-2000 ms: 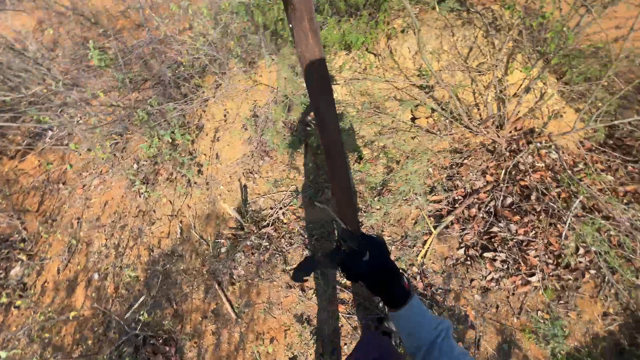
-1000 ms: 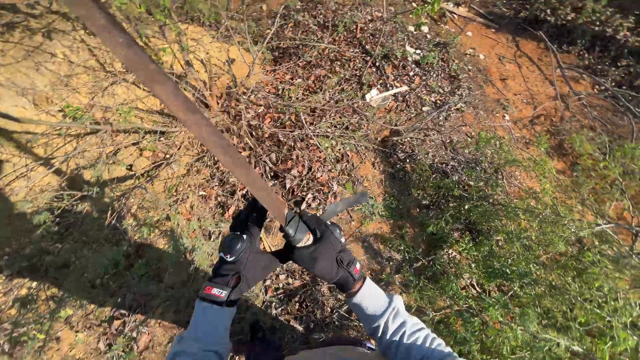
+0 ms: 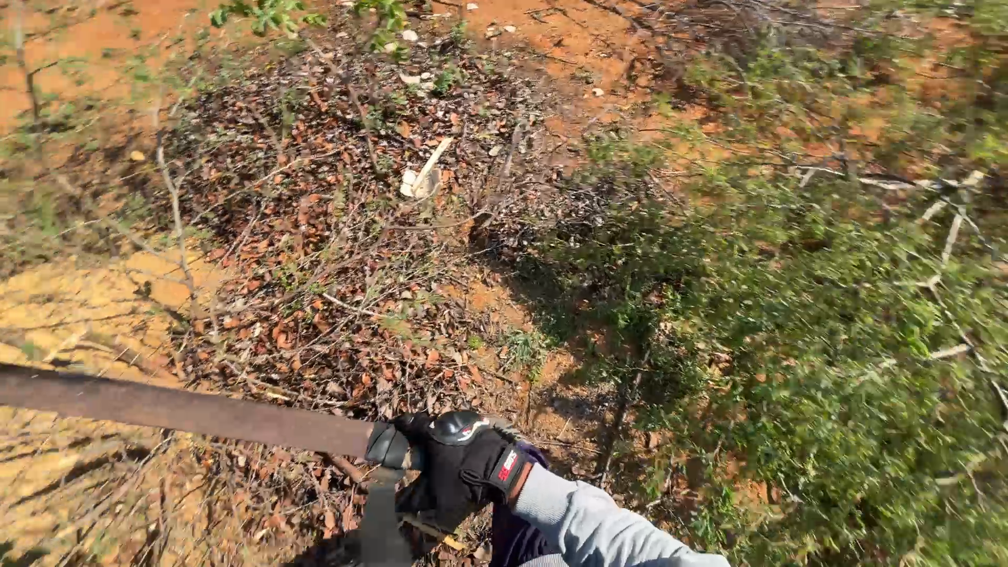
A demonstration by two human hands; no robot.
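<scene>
My right hand, in a black glove with a hard knuckle guard, is closed at the head end of a long-handled tool. Its brown handle runs from the glove out past the left edge of the view. A dark collar sits where the handle meets the fingers, and a flat dark metal blade points down beside the glove, out of view at the bottom. The exact kind of tool is not clear. A light grey sleeve comes in from the lower right. I cannot make out my left hand.
Dry leaves and thin twigs cover the ground ahead. A pale broken piece lies on them. Green low brush with bare branches spreads over the right side. Orange soil shows at the top, yellowish soil at the left.
The handle has swung from slanting up-left to nearly level, and the blade now points down. My left hand, seen beside the right one a second ago, is no longer discernible. The view has shifted.
</scene>
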